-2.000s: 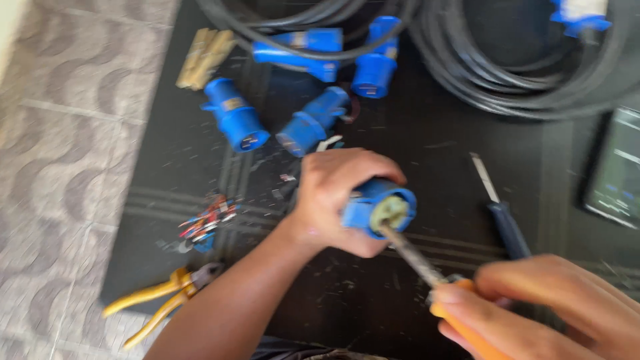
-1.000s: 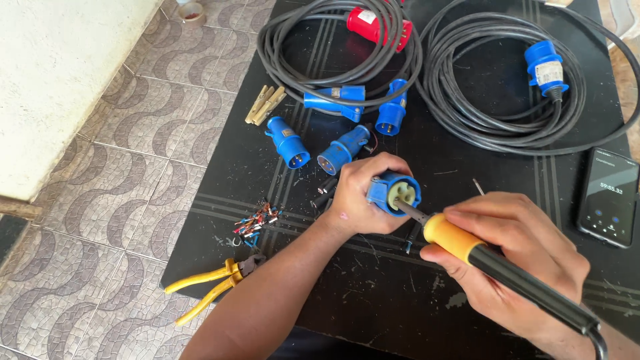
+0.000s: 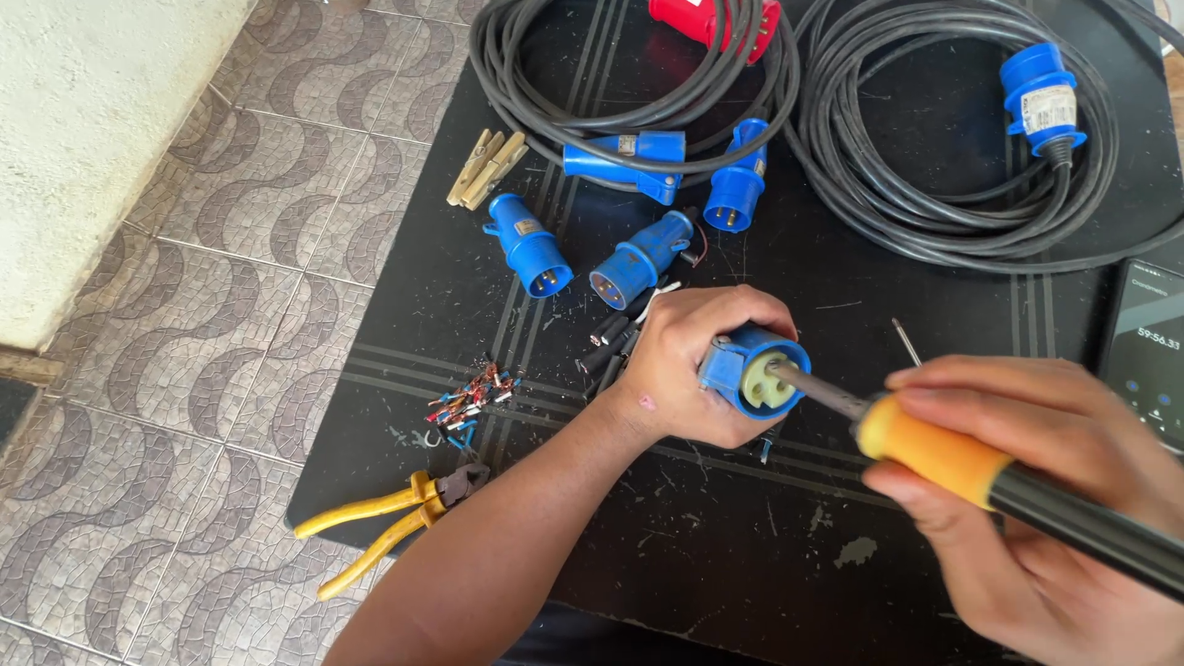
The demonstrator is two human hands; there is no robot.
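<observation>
My left hand (image 3: 696, 365) grips a blue industrial connector socket (image 3: 724, 368), its pale round insert facing up and to the right. My right hand (image 3: 1008, 462) holds a soldering iron (image 3: 934, 453) with a yellow grip and a black handle. The iron's metal tip reaches the insert near one of its holes; whether it goes inside is hard to tell. Below my left hand, cut black cable ends (image 3: 606, 356) are partly covered. A thin metal screwdriver shaft (image 3: 906, 341) shows just above my right fingers, its handle hidden by my hand.
Blue plugs (image 3: 529, 245) and coiled black cables (image 3: 832, 185) lie beyond my hands, with a red plug (image 3: 708, 23) and wooden clothespins (image 3: 487, 168). Wire scraps (image 3: 472, 402) and yellow-handled pliers (image 3: 407, 518) are left, near the table edge. A phone (image 3: 1147, 342) lies at right.
The view was tilted and blurred two seconds ago and has shifted since. Both hands keep their hold on the connector and the iron, with the iron's tip still at the insert.
</observation>
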